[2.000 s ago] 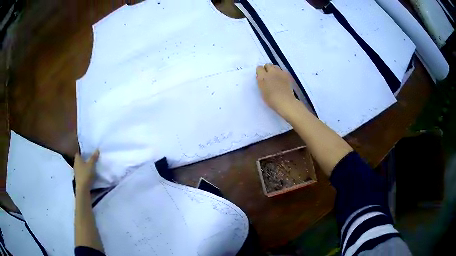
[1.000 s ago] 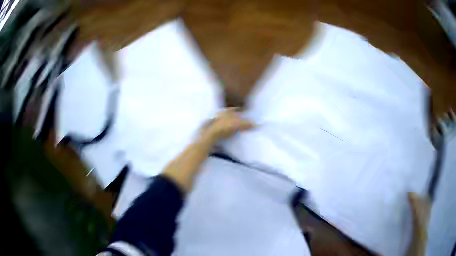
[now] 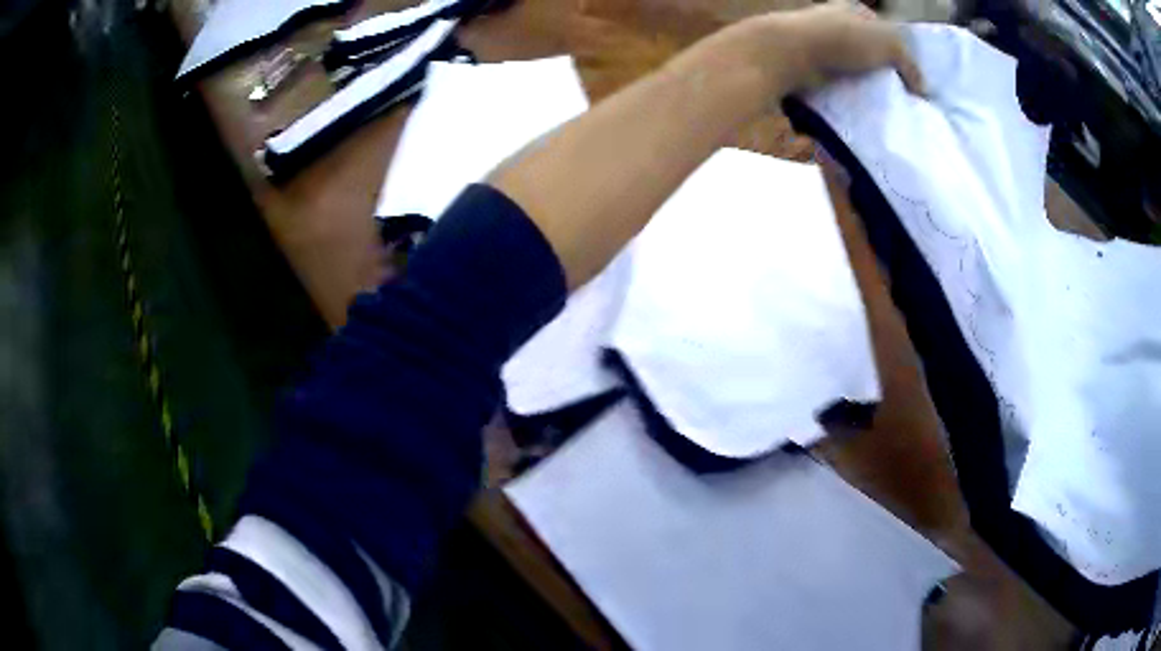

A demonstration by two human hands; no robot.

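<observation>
My left hand (image 3: 847, 48) reaches from the lower left to the top right and is closed on the upper edge of a wide white paper pattern (image 3: 1095, 356). The fingertips are blurred. Dark fabric (image 3: 949, 369) shows along the pattern's left and lower edges, and the paper is bent and creased. I cannot make out my right hand. A smaller white pattern piece (image 3: 751, 305) with dark cloth under its curved edge lies to the left of the wide one. My sleeve covers part of the pieces beside it.
A large white sheet (image 3: 726, 547) lies at the bottom centre. Another white piece (image 3: 478, 121) and narrow white-and-dark strips (image 3: 363, 102) lie at the upper left of the brown table (image 3: 312, 242). Green floor with yellow-and-black tape (image 3: 153, 382) is at the left. Dark shiny material (image 3: 1095, 76) is at the upper right.
The view has swung to the left. My left hand has moved up and right with the wide pattern's edge. My right hand has gone out of sight, as has the pin box seen earlier.
</observation>
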